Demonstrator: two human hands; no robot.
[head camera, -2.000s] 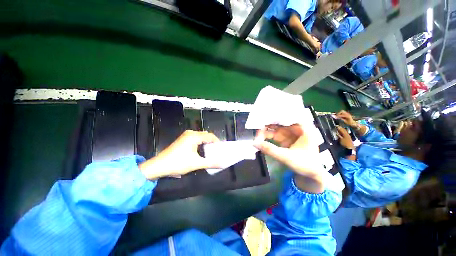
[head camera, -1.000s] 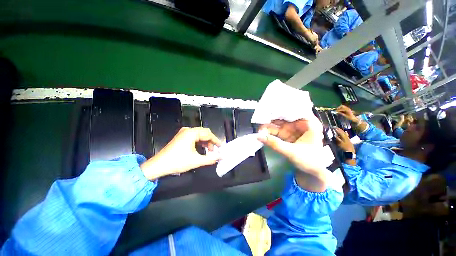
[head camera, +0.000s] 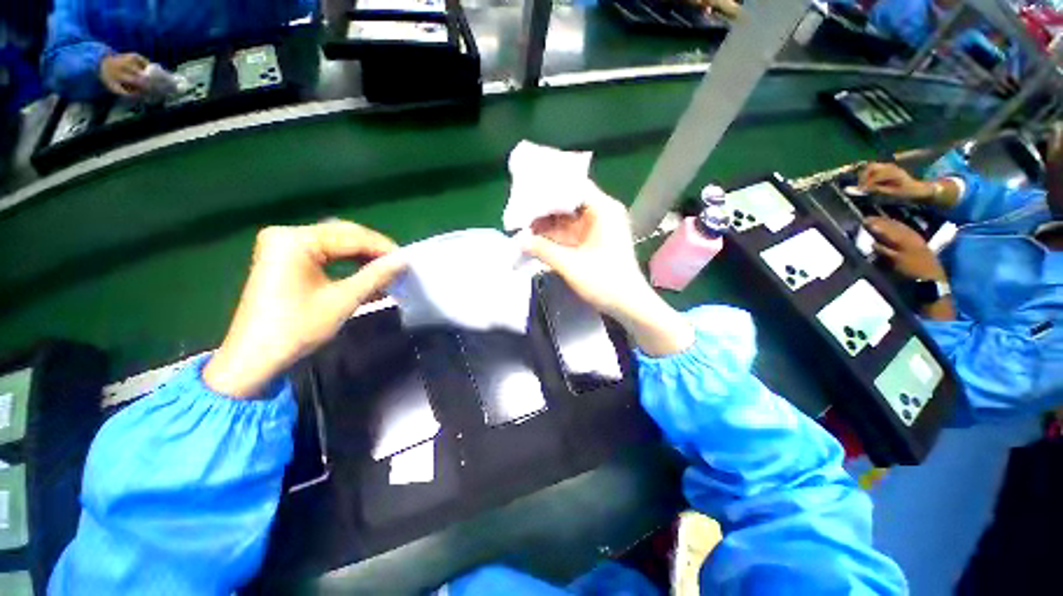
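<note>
My left hand (head camera: 305, 291) and my right hand (head camera: 592, 250) hold a white wipe (head camera: 460, 279) stretched between their fingertips above the phone tray. My right hand also holds a second, crumpled white wipe (head camera: 548, 181). Below is the black phone tray (head camera: 490, 460) with several smartphones, screen side up; one smartphone (head camera: 504, 378) is near the middle, its upper end hidden by the wipe. A small white paper slip (head camera: 412, 462) sticks out below the phone to its left.
A pink dispenser bottle (head camera: 685, 253) stands right of my right hand, by the slanting grey post (head camera: 711, 116). A tray of green-backed phones (head camera: 857, 320) is at the right, another tray (head camera: 58, 466) at the left edge. The green conveyor (head camera: 233, 221) runs behind. Other workers are right and opposite.
The view has swung, so the bottle and green-backed phone trays show. The wipe between my hands is opened out wider, and my hands are raised towards the tray's far side.
</note>
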